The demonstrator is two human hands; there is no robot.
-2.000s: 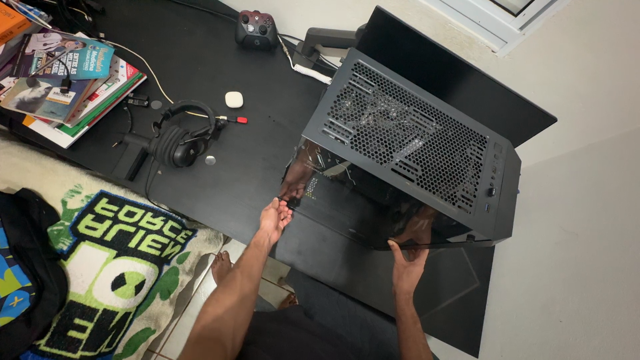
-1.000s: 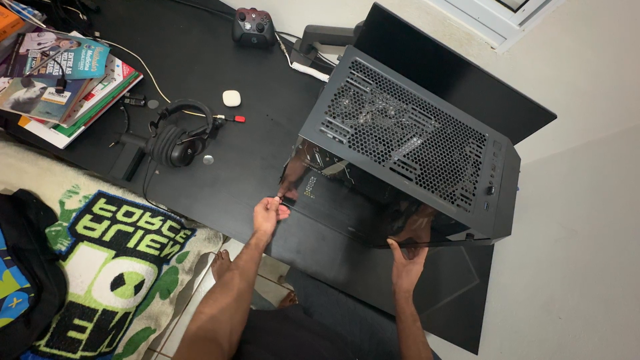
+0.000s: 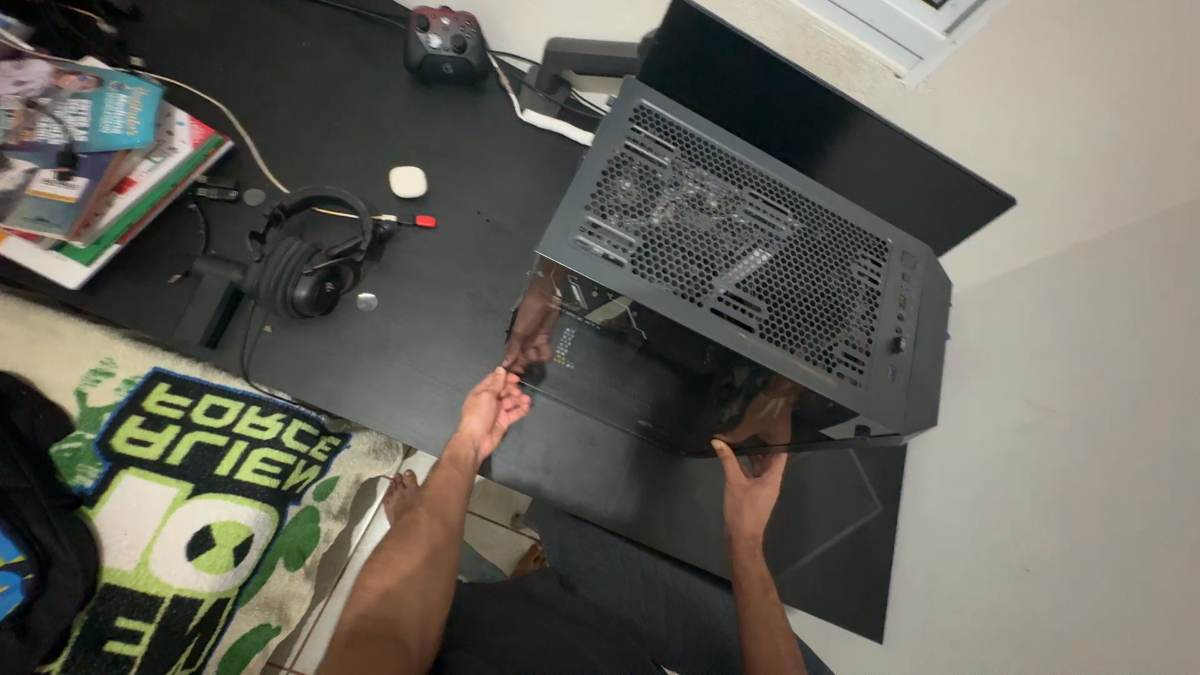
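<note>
A black computer case (image 3: 741, 244) with a honeycomb-mesh top stands on a black desk (image 3: 450, 281), its dark glass side panel (image 3: 647, 375) facing me. My left hand (image 3: 494, 408) is at the panel's lower left corner, thumb and fingertips pinched close to the edge; whether they grip it is hard to see. My right hand (image 3: 753, 469) touches the panel's bottom edge near the right end, thumb on the outer face and fingers partly hidden beneath. Both hands are mirrored in the glass. Inside, components show only dimly.
Behind the case is a monitor (image 3: 834, 122) on an arm. A game controller (image 3: 445, 47), a headset (image 3: 309, 272), a small white case (image 3: 408, 182) and stacked books (image 3: 103, 169) lie on the desk to the left. A patterned blanket (image 3: 187, 506) is at lower left; a wall rises on the right.
</note>
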